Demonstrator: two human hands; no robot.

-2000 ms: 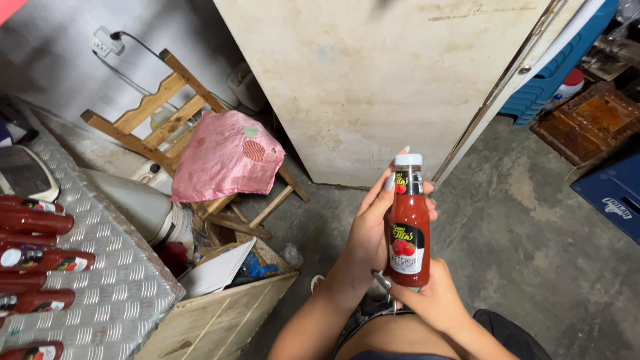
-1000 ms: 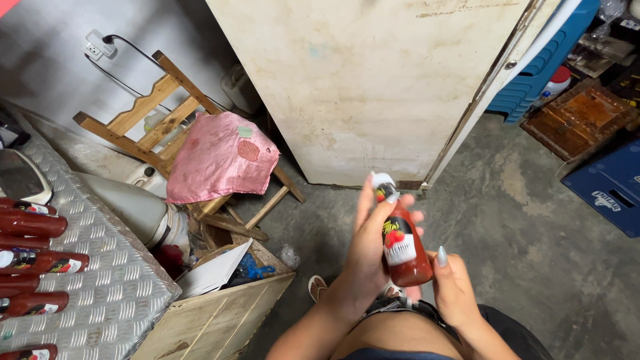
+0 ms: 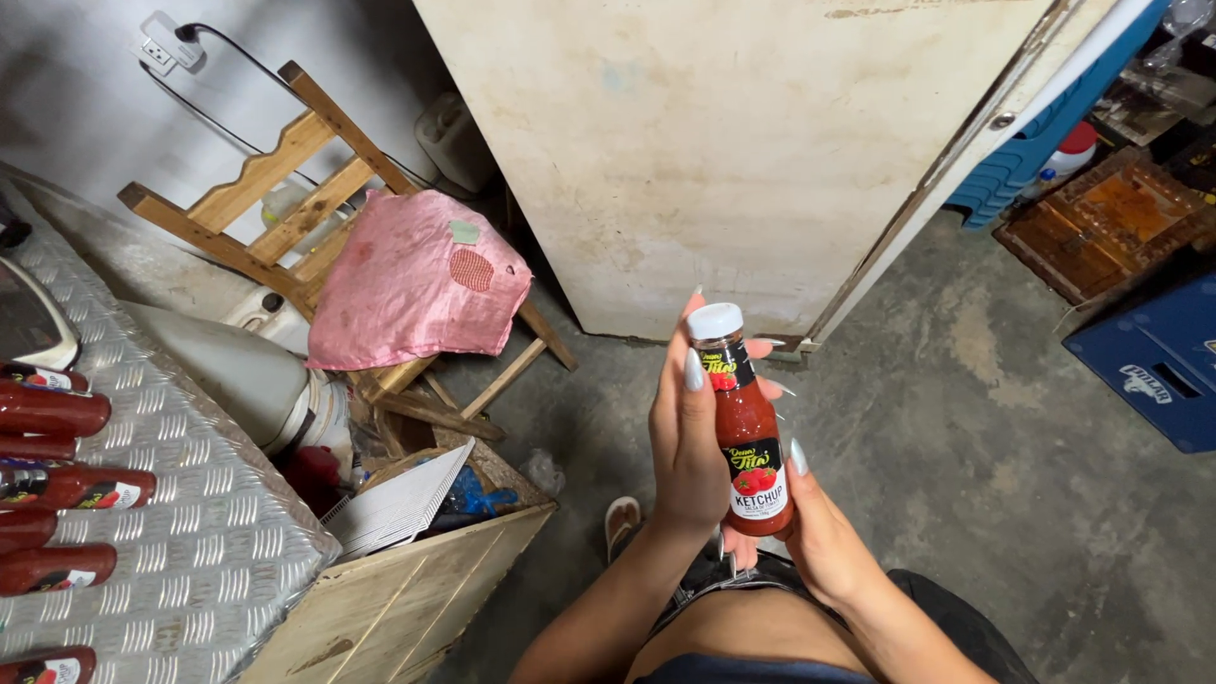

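A glass ketchup bottle (image 3: 746,418) with a white cap is held in front of my body, its cap pointing away from me and its labels facing up. My left hand (image 3: 692,437) wraps it from the left, thumb along the neck, with fingertips showing past its right side. My right hand (image 3: 807,522) holds the lower end, thumb on the right side and fingers under the base. More ketchup bottles (image 3: 57,408) lie on their sides on the metal tread-plate tabletop (image 3: 190,532) at the left.
A wooden chair (image 3: 285,209) bearing a pink cloth (image 3: 418,285) stands beyond the table. A wooden box (image 3: 408,579) holds papers and bags. A stained white panel (image 3: 703,161) rises ahead. A blue crate (image 3: 1154,356) and blue stacked plastic items (image 3: 1021,142) are at the right.
The bottle was tilted in my left hand a second ago, with my right hand beside its base. Now it is straighter, its front label faces up, and my right hand grips the lower end.
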